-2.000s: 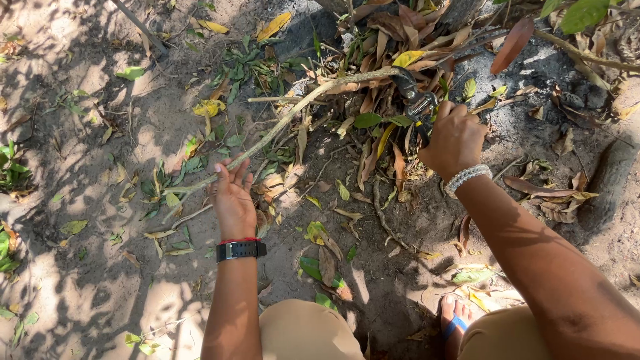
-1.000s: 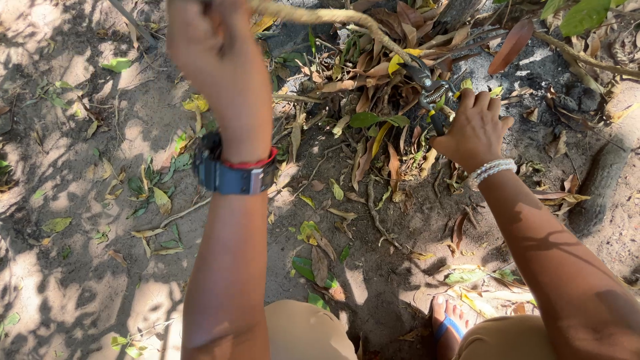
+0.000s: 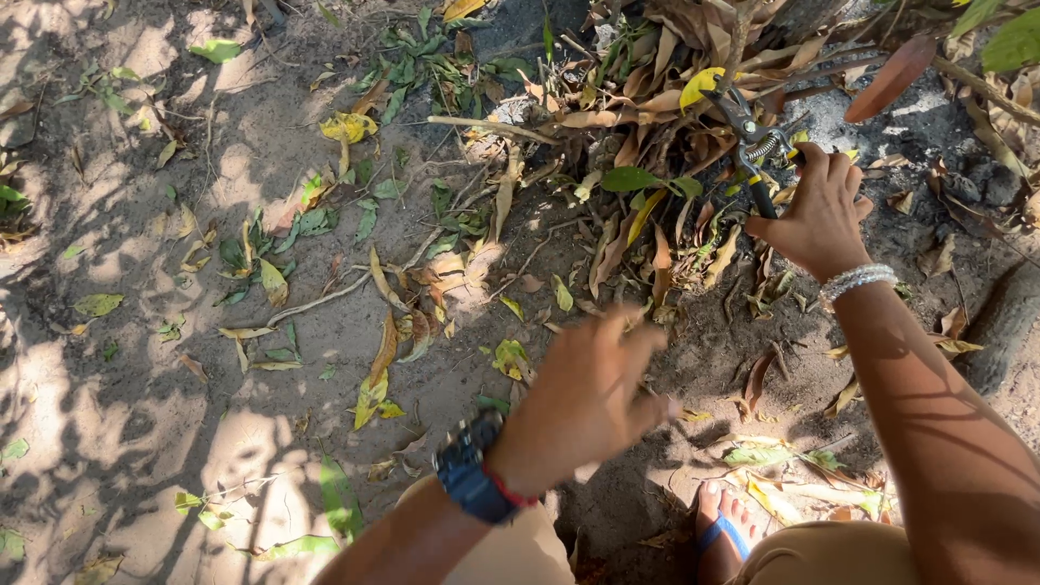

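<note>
My right hand [image 3: 816, 207] holds a pair of pruning shears [image 3: 751, 142] with black handles, yellow bands and a coiled spring, their handles spread. The blades lie at a thin upright stem [image 3: 738, 41] beside a yellow leaf [image 3: 700, 85], above a heap of dry brown leaves [image 3: 650, 122]. Blurred and empty, my left hand [image 3: 589, 390] hangs over the ground in front of my knees, its fingers apart, down and left of the shears. It wears a dark watch and a red band; a beaded bracelet is on my right wrist.
A cut stub of branch [image 3: 491, 126] pokes left from the leaf heap. At the right edge lies a thick log [image 3: 1003, 325], with a thin branch [image 3: 987, 89] higher up. Scattered leaves and twigs cover sandy soil. My foot in a blue flip-flop [image 3: 723, 532] is below.
My left hand, on a long pale branch two seconds ago, has let go and come back down toward my knees. That branch no longer shows at the shears. My right hand stays at the shears.
</note>
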